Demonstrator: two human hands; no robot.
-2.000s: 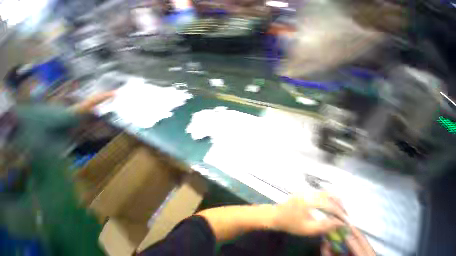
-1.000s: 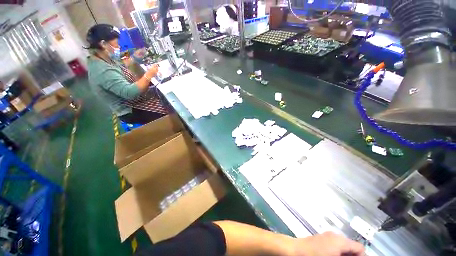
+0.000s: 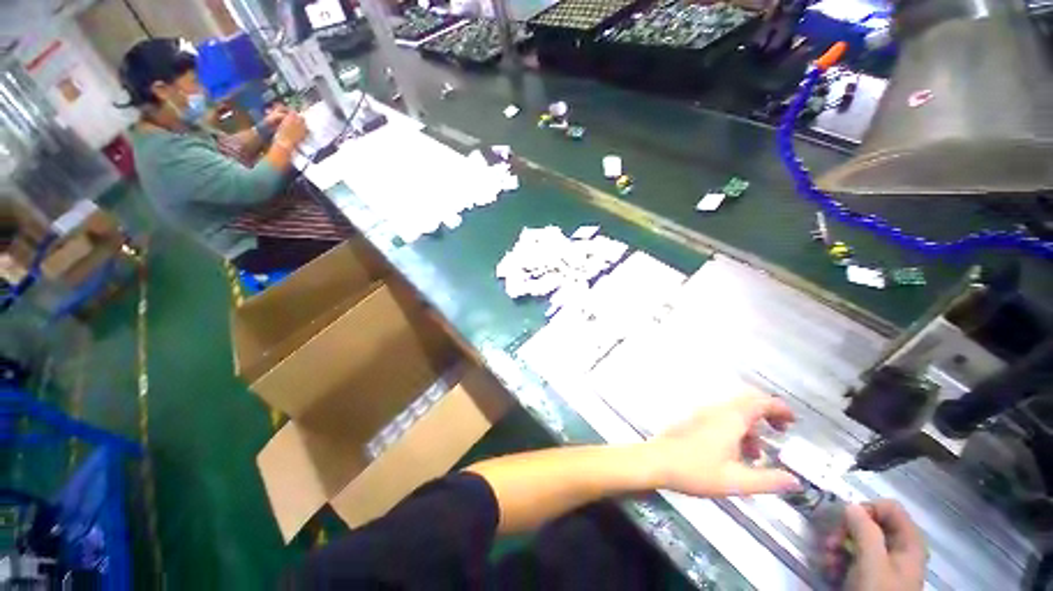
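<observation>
My left hand [image 3: 727,450] reaches in from below over the metal base plate [image 3: 751,335]. Its thumb and forefinger are apart at the left end of a white part [image 3: 814,458]; whether they grip it is unclear. My right hand [image 3: 887,548] is at the lower right, fingers bent, close to a small dark, blurred thing at the fixture. I cannot tell what that is or whether the hand holds it. The soldering machine's dark head [image 3: 895,404] stands just above and right of the white part. A loose pile of white parts [image 3: 554,263] lies left of the base plate.
An open cardboard box [image 3: 370,381] is below the bench at left. The conveyor belt [image 3: 670,214] carries scattered pieces. A fume hood [image 3: 935,139] and blue coiled hose [image 3: 797,162] are at upper right. A person [image 3: 208,162] sits at far left beside another white pile [image 3: 422,191].
The view has steadied and shifted, so the bench scene sits further left and higher. My left hand shows more fully, and my right hand has come into view at the lower right.
</observation>
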